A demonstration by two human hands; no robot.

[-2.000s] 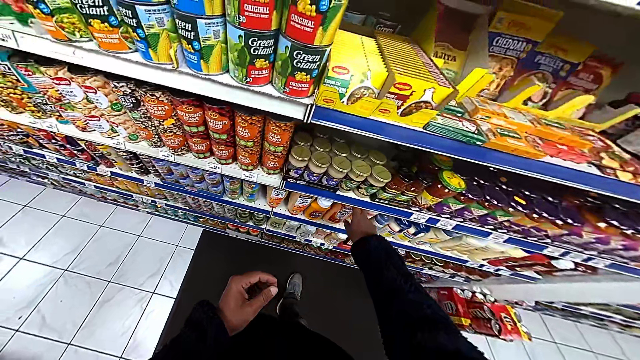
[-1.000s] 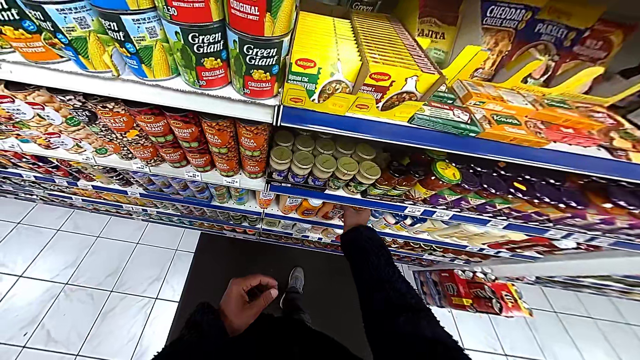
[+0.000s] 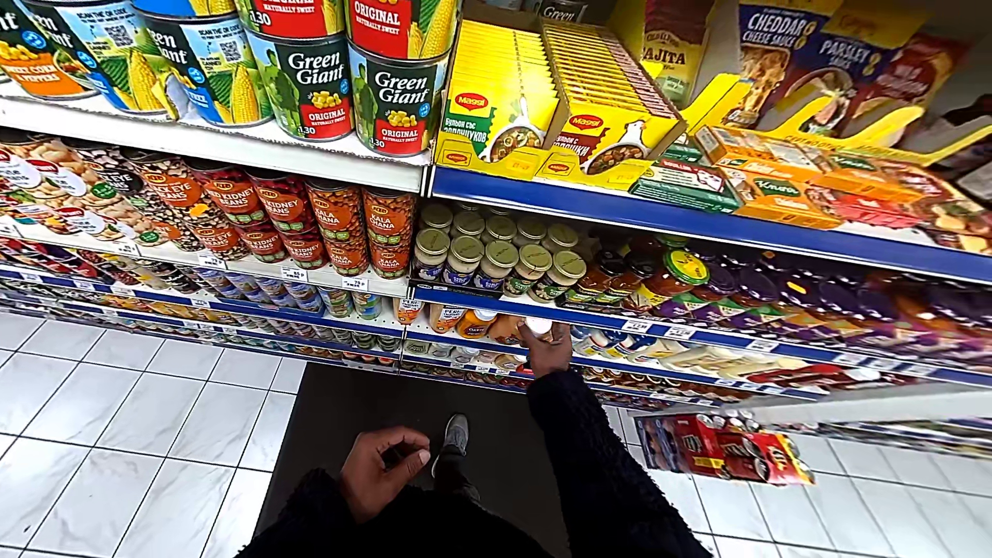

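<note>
My right hand [image 3: 549,350] reaches to a lower shelf and has its fingers around a bottle or jar with a white lid [image 3: 537,325], just below a blue shelf edge. Beside it on the left stand sauce bottles with orange labels [image 3: 475,322]; to the right are white and blue packs [image 3: 620,343]. Above the hand are jars with pale gold lids [image 3: 535,260]. My left hand [image 3: 384,470] hangs over the dark mat with curled fingers, thumb and fingertips a little apart, holding nothing that shows.
Green Giant corn cans [image 3: 397,101] and yellow Maggi boxes [image 3: 496,108] fill the top shelf. Kala chana cans [image 3: 390,232] stand below. A dark mat [image 3: 349,418] lies on white tiles [image 3: 186,411]. Red shrink-wrapped packs [image 3: 728,449] rest low at the right.
A white lid now shows between the fingers of my right hand, which was farther under the shelf edge a second ago. My left hand has stayed much the same.
</note>
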